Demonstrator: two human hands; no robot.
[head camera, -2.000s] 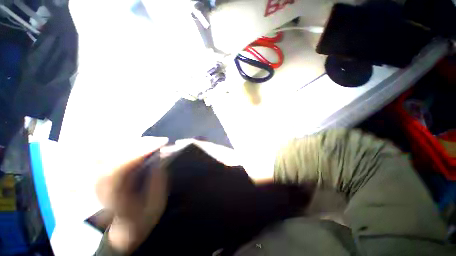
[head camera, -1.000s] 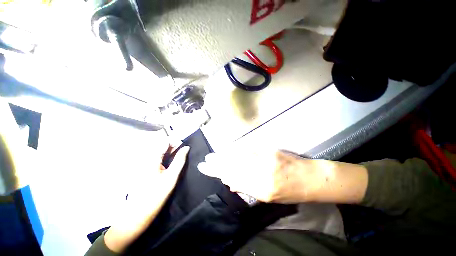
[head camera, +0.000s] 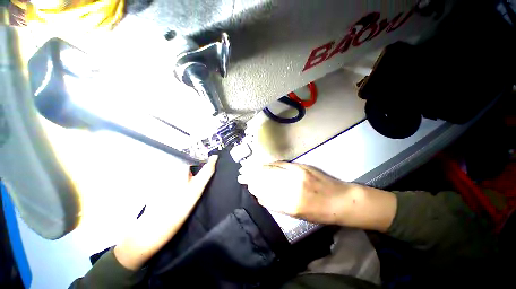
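Note:
The black garment piece (head camera: 226, 195) runs from the presser foot area (head camera: 222, 138) down over the table's front edge into the lap. A shinier black cloth (head camera: 237, 242) lies folded on its lower part. My left hand (head camera: 178, 200) lies along the cloth's left side, its fingertips just below the presser foot; overexposure hides much of it. My right hand (head camera: 300, 189) holds the cloth's right edge near the foot, fingers bent down on it. Whether the needle is in the cloth cannot be seen.
The pale machine head (head camera: 271, 45) with red lettering stands over the work. Scissors with dark blue and red loops (head camera: 286, 110) lie behind it. A dark device (head camera: 447, 73) on a round black base (head camera: 393, 118) stands right. A pale blurred curved object (head camera: 42, 152) is at left. Red plastic (head camera: 469, 186) shows lower right.
Two seconds ago both hands were blurred, handling the cloth in front of the foot; now they are at the foot with the cloth up to it. The view now shows more of the machine head.

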